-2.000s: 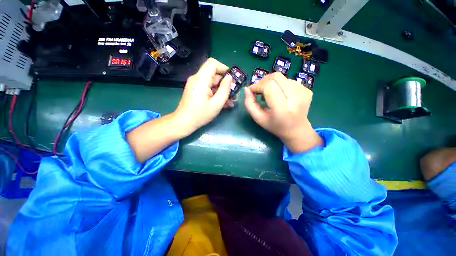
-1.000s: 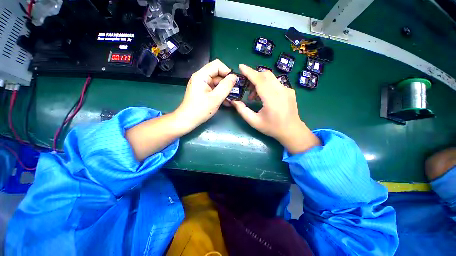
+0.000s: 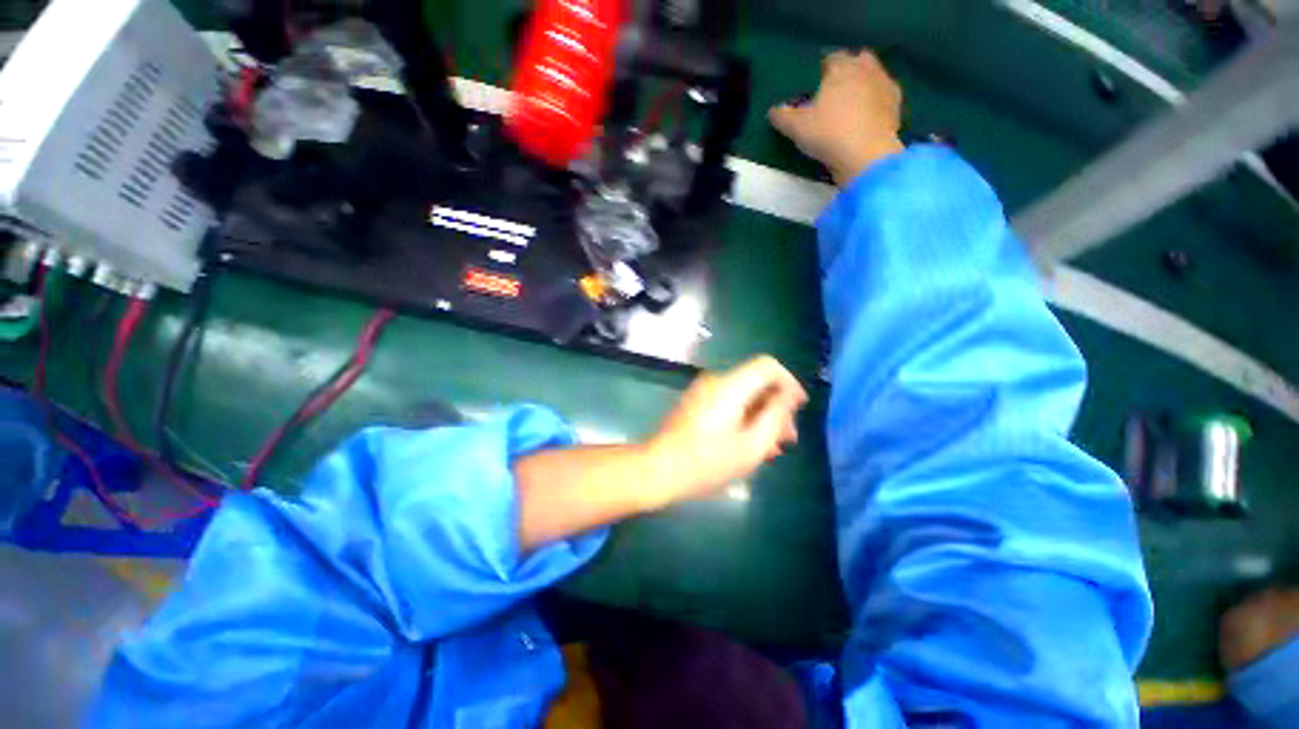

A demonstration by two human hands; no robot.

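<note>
My left hand [image 3: 727, 434] is above the green bench near the front edge of the black fixture base [image 3: 385, 271]. Its fingers are curled, and whether a black housing is inside them cannot be told. My right hand [image 3: 851, 117] is stretched far forward, beyond the pale rail [image 3: 776, 191]. It is slightly blurred, with thumb and fingers apart and nothing visible in it. My right sleeve covers the area where loose housings would show; only a tiny dark bit shows at its left edge.
A red ribbed clamp handle [image 3: 567, 79] stands over the fixture, with a clear block [image 3: 616, 225] below it. A white vented box [image 3: 121, 143] with red and black leads is far left. A wire reel [image 3: 1218, 460] and another person's hand [image 3: 1261, 624] are at right. A metal upright [image 3: 1140, 171] crosses upper right.
My right hand has left the housing and stretched far forward. My left hand has moved slightly lower right in view. The view has shifted left, showing the red handle. The loose housings are now covered.
</note>
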